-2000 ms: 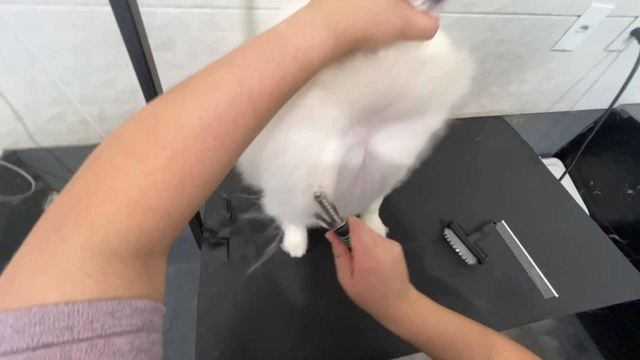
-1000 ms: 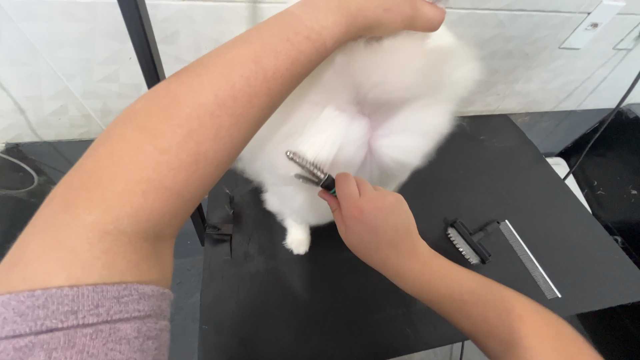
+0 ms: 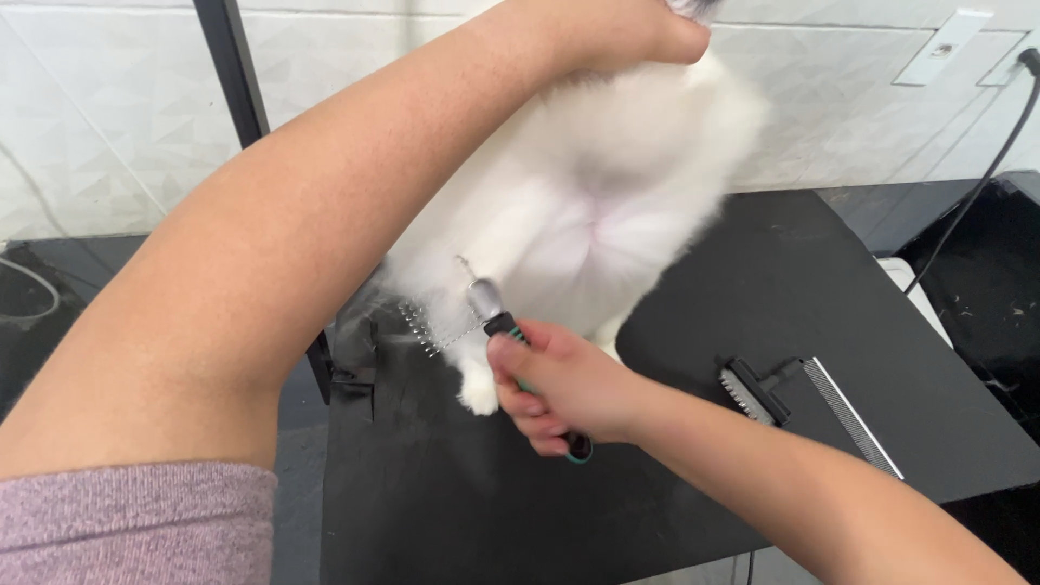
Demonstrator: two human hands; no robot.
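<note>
A white fluffy animal stands on a black table, seen from behind, with a small white paw on the surface. My right hand is closed round the black and green handle of a metal-toothed grooming rake, whose teeth lie in the fur of the hind leg above that paw. My left hand reaches across the top of the animal, at the upper edge of the view. Its fingers are mostly hidden, and what they grip cannot be made out.
At the right of the table lie a slicker brush and a metal comb. A black post rises at the left. Behind is a tiled wall with a plugged-in black cord. A white container stands beyond the table.
My right hand has moved down and left with the rake, which has turned so its rows of teeth show against the leg fur. My left hand stays over the top of the animal.
</note>
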